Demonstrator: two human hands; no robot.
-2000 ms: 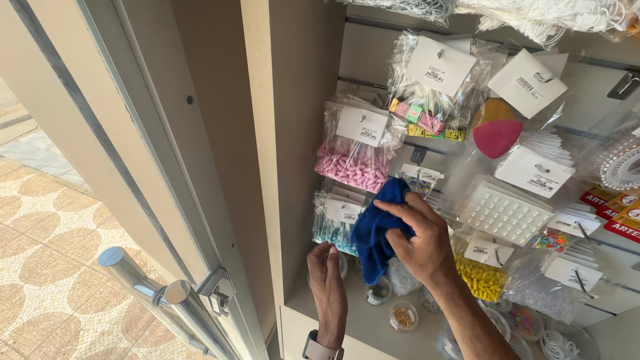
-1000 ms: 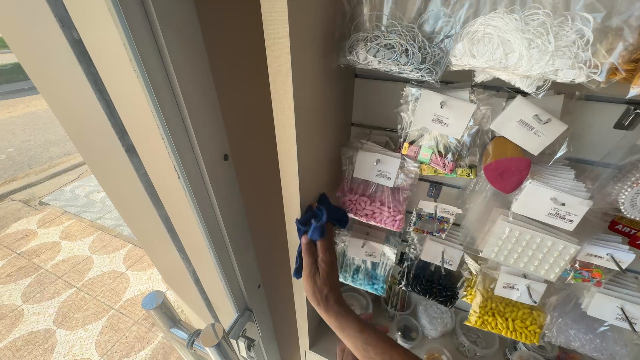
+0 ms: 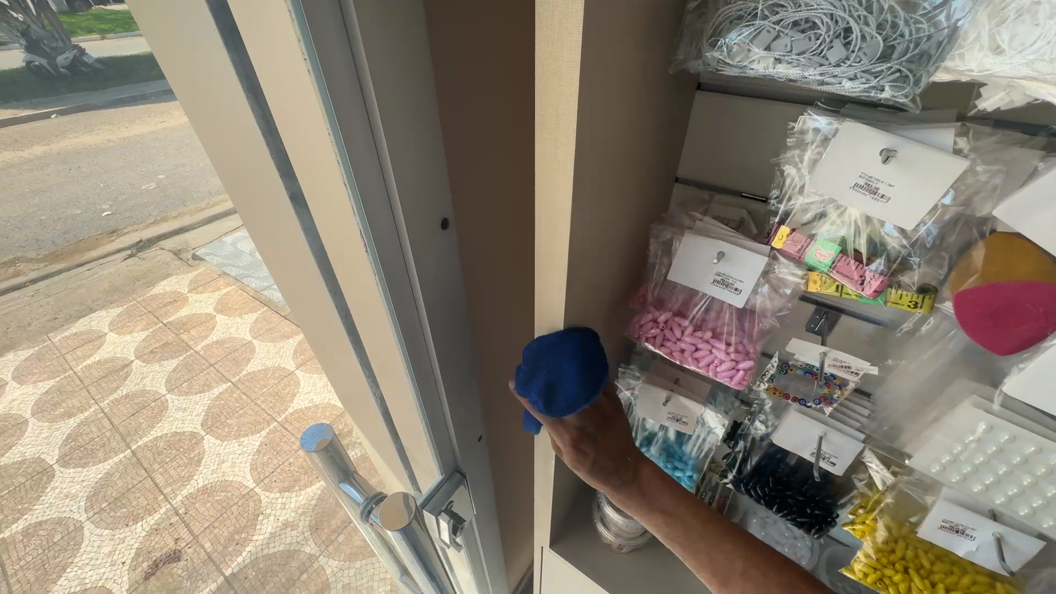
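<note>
A bunched dark blue cloth point(image 3: 563, 371) lies against the front edge of a beige upright shelf panel point(image 3: 554, 206). My right hand point(image 3: 596, 445) is closed around the cloth, its arm reaching in from the lower right. Just right of the cloth hang a clear bag of pink beads point(image 3: 697, 338) and, below that, a bag of turquoise beads point(image 3: 672, 454). My left hand is out of view.
To the left stands a metal-framed door point(image 3: 371, 247) with a tubular handle point(image 3: 338, 466) and a lock; patterned paving lies outside. More hooked bags hold black beads point(image 3: 788, 487), yellow beads point(image 3: 916, 565) and tape measures point(image 3: 858, 276). Round containers point(image 3: 619, 524) sit on the shelf below.
Two seconds ago the cloth was in front of the hanging bags, with my left hand beside it. My right hand has moved left with it onto the panel edge; my left hand has left the view.
</note>
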